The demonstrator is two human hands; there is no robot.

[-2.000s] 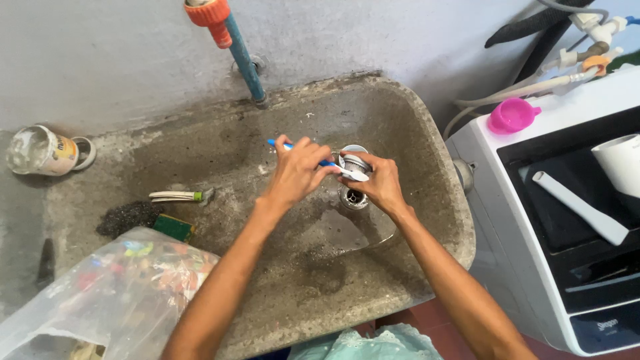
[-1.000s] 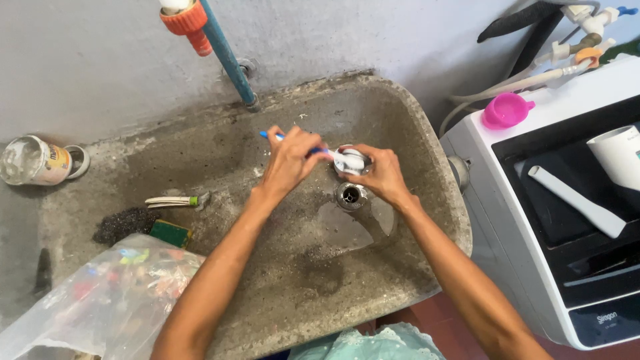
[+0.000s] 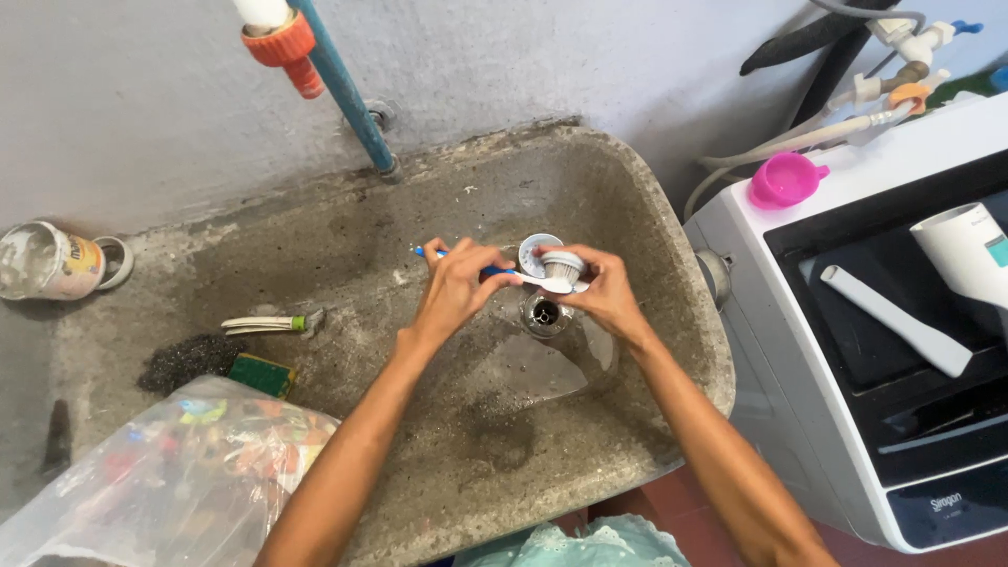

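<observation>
Over the right part of a concrete sink [image 3: 472, 441], my left hand [image 3: 465, 283] grips a blue and white toothbrush [image 3: 498, 270]. Its white head end lies against a small round white ribbed plastic part [image 3: 562, 268], which my right hand [image 3: 602, 287] holds between thumb and fingers. The bristles are not clearly visible. Just behind that part, a round white cup-like piece [image 3: 539, 250] rests in the basin. Below both hands is the metal drain [image 3: 545, 313], with a wet patch beside it.
At left lie a green scouring sponge [image 3: 261, 375], a dark scrubbing pad [image 3: 193, 361], a small brush [image 3: 264, 324], a tub [image 3: 55, 261] and a clear plastic bag [image 3: 181, 465]. A blue pipe [image 3: 346, 90] rises behind. Rightward, a white washing machine [image 3: 795, 394] carries a pink cup [image 3: 786, 181].
The ribbed part in my right hand has turned, and its ribbed side now shows above the toothbrush. Both hands keep their hold close together over the drain.
</observation>
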